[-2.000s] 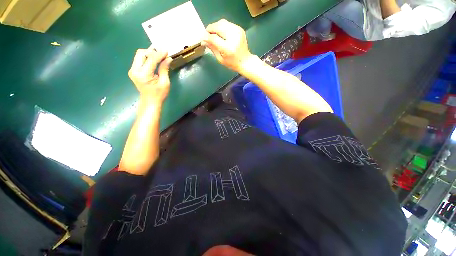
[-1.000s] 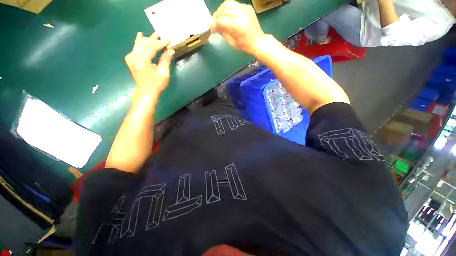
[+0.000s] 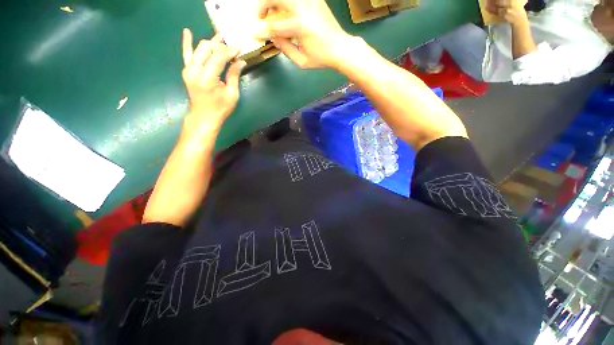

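Observation:
The packing box [image 3: 233, 25] lies on the green bench at the top edge of the picture, partly cut off. Its top is whitish with a small dark hole, and its brown front edge with a narrow gap faces me. My left hand [image 3: 212, 84] holds the box's near left corner, with the index finger raised. My right hand [image 3: 303, 34] is over the box's right part, fingertips bent on the whitish top, and hides that side. The box's contents are hidden.
A white sheet in a clear sleeve [image 3: 64, 162] lies on the bench [image 3: 145, 40] at left. The blue bin [image 3: 340, 135] with clear plastic parts [image 3: 377, 148] stands at right. Brown cartons [image 3: 377, 7] are at the top. A person in a light sleeve [image 3: 555, 54] sits at upper right.
The view has shifted, so the box sits higher and is more cut off. My right hand has moved from the box's right edge inward over its top. My left index finger is now raised.

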